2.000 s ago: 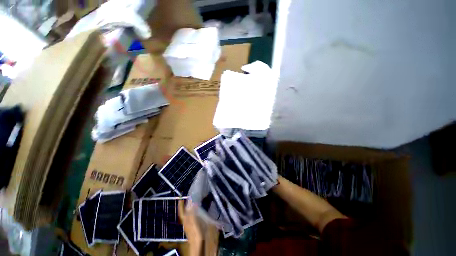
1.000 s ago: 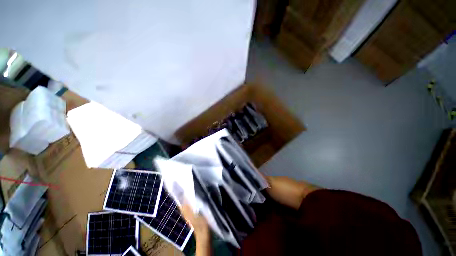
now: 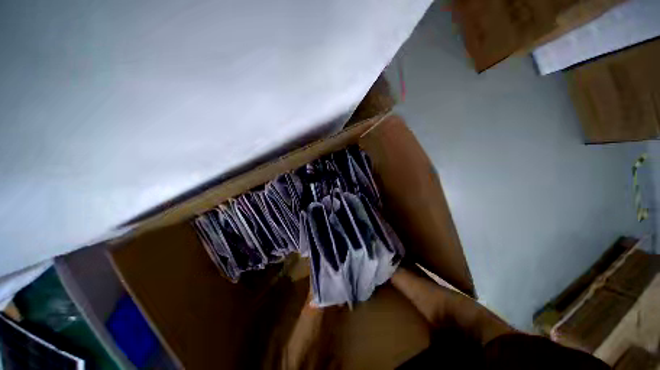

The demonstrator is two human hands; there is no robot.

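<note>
A bundle of several wrapped panels [image 3: 351, 249], dark with grey-white foam edges, is held between both hands inside the large cardboard carton [image 3: 427, 191]. My left hand [image 3: 300, 329] is on the bundle's lower left side, dim and partly hidden. My right hand [image 3: 409, 285] is on its lower right side, its fingers partly hidden by the foam. A row of upright wrapped panels [image 3: 250, 231] stands along the carton's far wall, right beside and behind the held bundle.
A big white surface [image 3: 174, 94] borders the carton's far side. Brown cartons [image 3: 615, 90] stand on the grey floor at upper right, and more cardboard [image 3: 608, 296] lies at lower right. A solar panel [image 3: 32, 347] and a blue object [image 3: 132, 331] are at lower left.
The view has turned from the bench to the carton. Both hands have carried the bundle from above the bench edge into the carton, against the standing row.
</note>
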